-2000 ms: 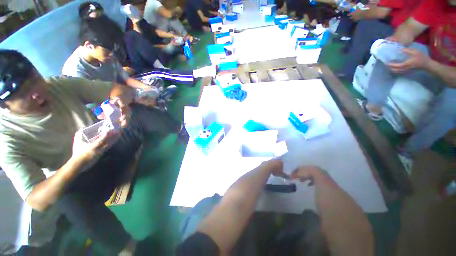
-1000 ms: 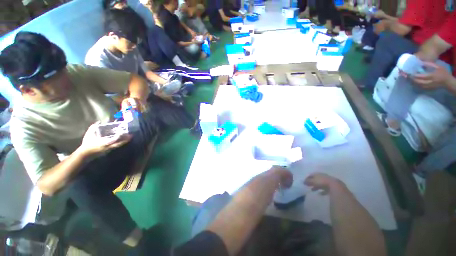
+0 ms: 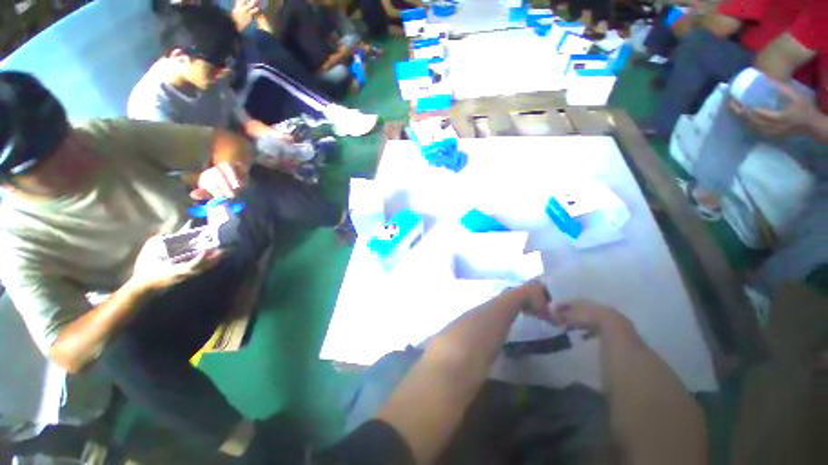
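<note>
My left hand (image 3: 537, 300) and my right hand (image 3: 579, 317) meet over the near part of the white board (image 3: 436, 304), fingertips close together. Something small and pale may be between the fingers; it is too blurred to tell. A pale device with a dark band (image 3: 537, 346) lies just below my hands at the near edge of the board. A white open box (image 3: 495, 257) with raised flaps stands beyond my hands, with a blue panel (image 3: 483, 222) behind it.
Blue-and-white boxes stand at the board's left (image 3: 396, 238) and right (image 3: 565, 216). A blue bundle (image 3: 445, 156) lies at the far left. A wooden pallet (image 3: 676, 218) edges the board. A seated person (image 3: 118, 218) works at left; another person's hands (image 3: 772, 118) show at right.
My hands were apart a second ago and have come together above the dark-banded device. The person at left has moved a hand over their box. The camera view has shifted slightly.
</note>
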